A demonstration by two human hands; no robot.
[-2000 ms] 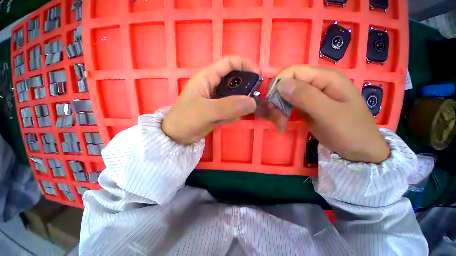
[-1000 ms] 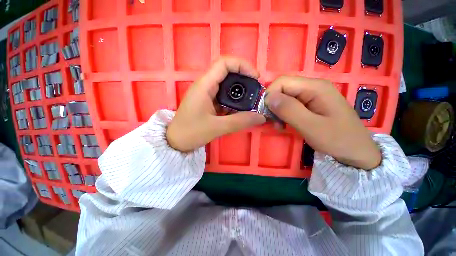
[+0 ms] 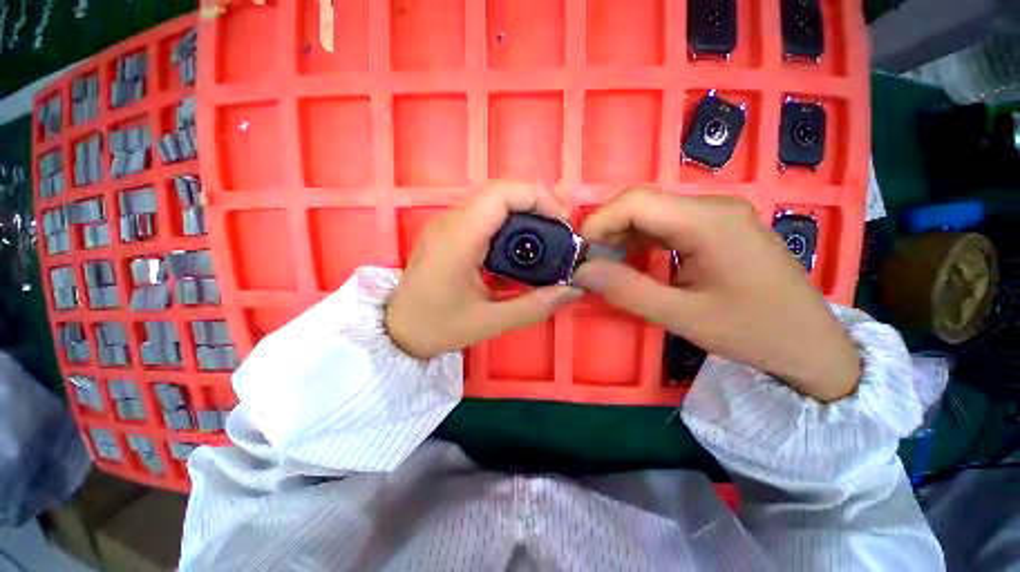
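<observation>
My left hand [image 3: 453, 279] holds a black smartwatch body [image 3: 531, 248] by its edges, its round sensor side facing up. My right hand [image 3: 721, 279] pinches a grey metal watch band [image 3: 601, 253] against the watch body's right end. The fingers hide most of the band, and whether it is fastened cannot be told. Both hands are above the large-pocket red foam tray [image 3: 384, 199]. Several black watches [image 3: 714, 131] lie in that tray's right pockets, sensor side up.
A small-pocket red tray [image 3: 117, 173] at the left holds grey band pieces [image 3: 137, 212]. A brown tape roll [image 3: 951, 285] and a blue-capped item [image 3: 942, 217] stand at the right. A cream tape strip [image 3: 327, 25] is on the far tray edge. Green mat [image 3: 537, 434] shows at the near edge.
The band in my right hand has come from apart, through contact, to being pinched at the watch body's end. Both hands sit slightly lower in view, and the view has shifted over the trays.
</observation>
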